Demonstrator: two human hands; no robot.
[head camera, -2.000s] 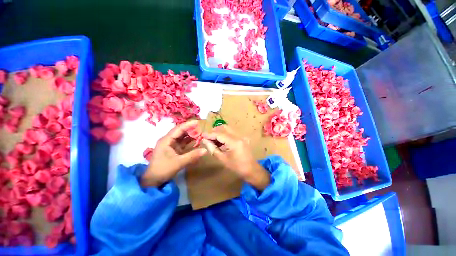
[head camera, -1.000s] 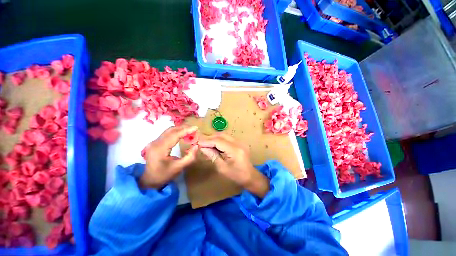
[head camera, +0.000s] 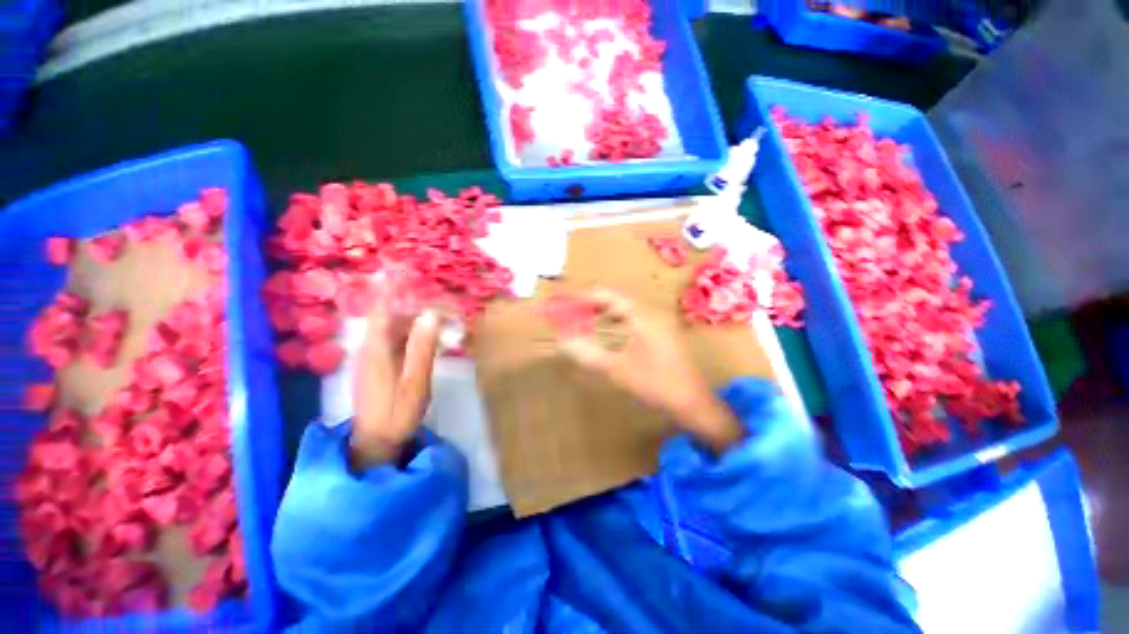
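My left hand is blurred above the white sheet, at the lower edge of the coral-red flower heap; whether it holds anything is unclear. My right hand is over the brown cardboard, with a blurred coral-red flower piece at its fingertips. The green glue cap is not clearly seen; the right hand is over that area. A small pile of assembled flowers lies at the right of the cardboard.
White glue bottles lie at the cardboard's upper right. A blue left tray holds rounder pieces. A blue top tray holds scattered pieces. A blue right tray is full of frilly flowers. A white-lined tray is at lower right.
My hands were together over the cardboard and have moved apart: the left towards the heap, the right rightwards with the coral-red piece. The view has shifted, and the green cap no longer shows clearly.
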